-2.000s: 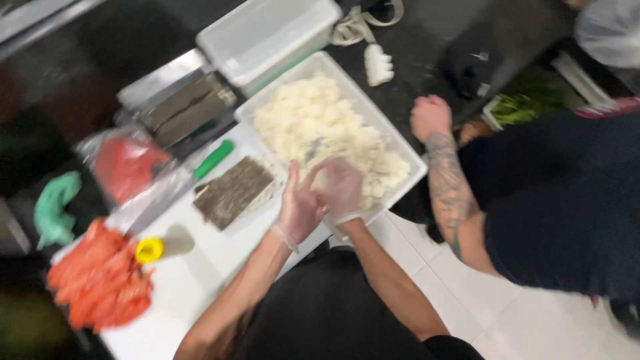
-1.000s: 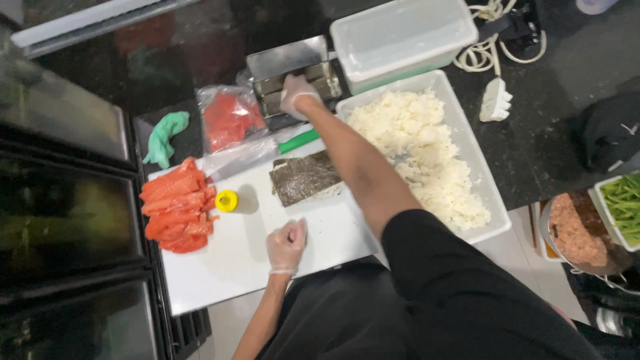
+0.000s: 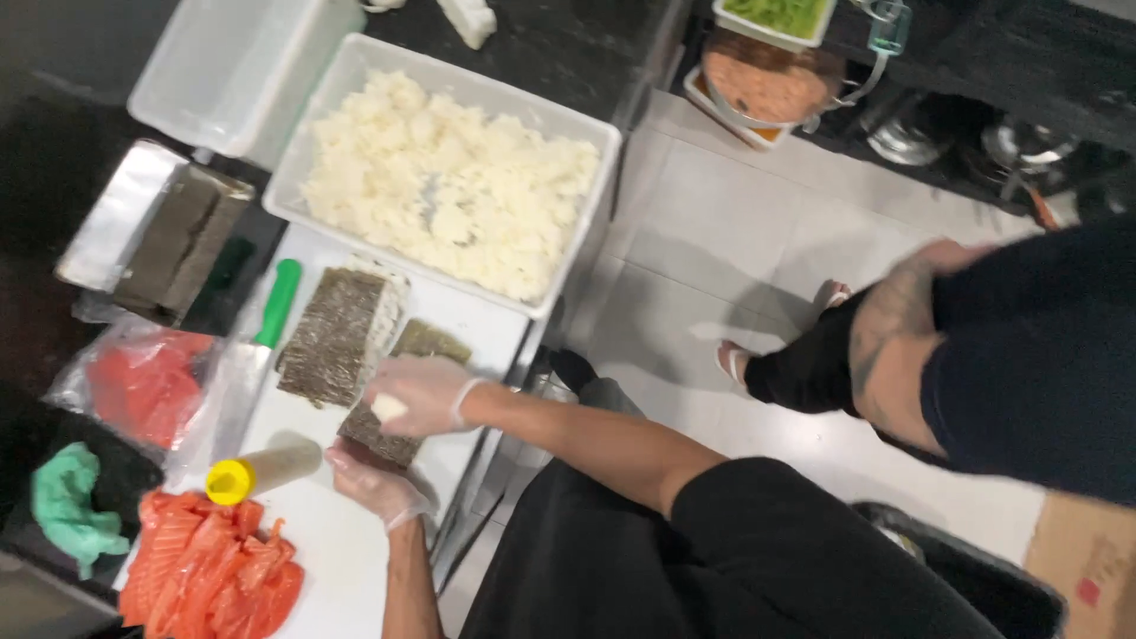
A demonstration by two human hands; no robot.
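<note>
My right hand (image 3: 422, 397), in a clear glove, holds a small lump of white rice (image 3: 388, 407) over a nori sheet (image 3: 379, 432) on the white cutting board (image 3: 327, 559). At the lower edge of that sheet is my gloved left hand (image 3: 377, 484), its fingers touching or close to it; its grip is unclear. Beside it lies another nori piece (image 3: 330, 337) with rice showing along its edge. A green-handled knife (image 3: 279, 302) rests left of this. Sliced salmon (image 3: 209, 568) and a yellow-capped bottle (image 3: 266, 472) are nearer the board's lower left. Above stands the tub of rice (image 3: 453, 186).
A metal box with nori (image 3: 173, 244), a lidded plastic container (image 3: 235, 75), a bagged red food (image 3: 146, 382) and a green cloth or glove (image 3: 75, 506) surround the board. At right stands another person (image 3: 1021, 355). A bowl of minced food (image 3: 772, 80) sits at the upper right.
My right hand has moved from the metal box to the board, where a second nori sheet now lies. Rice is now in that hand. The view has turned and shifted right.
</note>
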